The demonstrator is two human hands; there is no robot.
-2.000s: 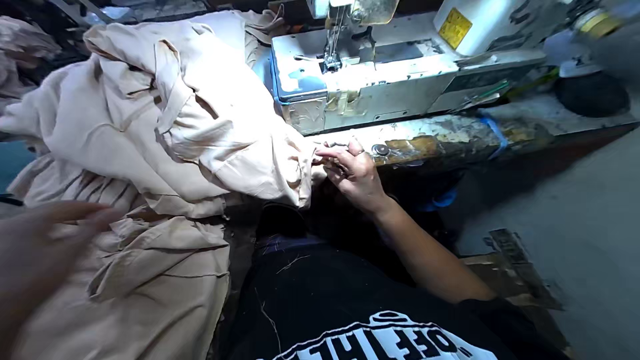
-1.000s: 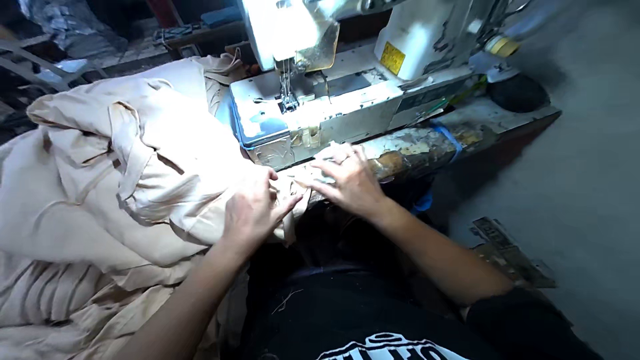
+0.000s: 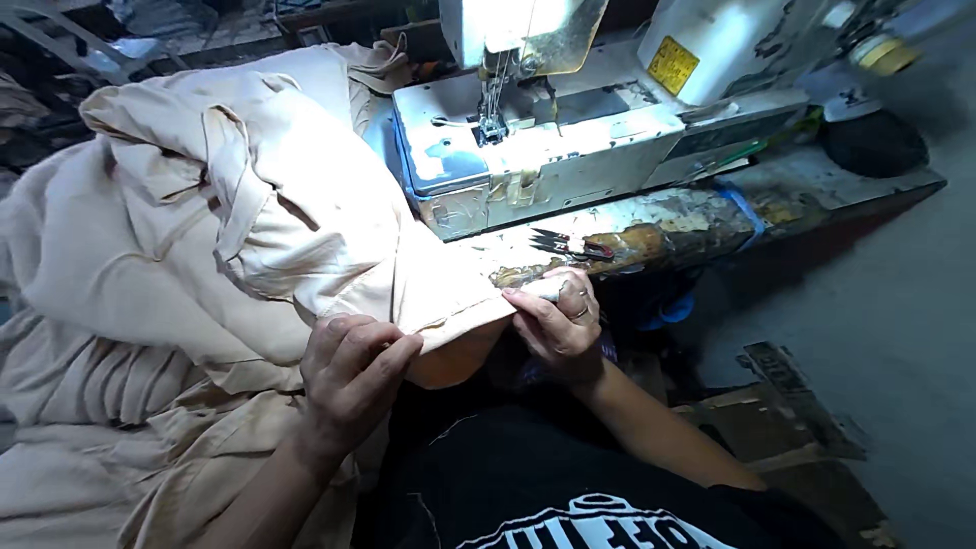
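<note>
A large heap of beige fabric (image 3: 320, 206) covers the left of the table and hangs over its front edge. My left hand (image 3: 354, 381) pinches the fabric's hemmed edge between thumb and fingers. At the corner of that same edge, my right hand (image 3: 560, 320) grips the cloth, and a ring shows on one finger. Between the hands the seam lies stretched nearly straight. Red-handled thread snips (image 3: 572, 244) rest on the worn table edge, just beyond my right hand. Behind them stands an industrial sewing machine (image 3: 549, 168), its needle area (image 3: 492, 126) brightly lit.
The worn table edge (image 3: 686, 221) has a blue tie (image 3: 740, 210) around it. A dark round object (image 3: 877, 141) sits at the table's right end. A grey wall (image 3: 900, 305) bounds the right side. More beige cloth (image 3: 229, 457) lies bunched at the lower left.
My left hand, away from the fabric corner two seconds ago, now holds the edge. Since one second ago the hands have moved apart, with the hem spread between them. The snips have come into sight.
</note>
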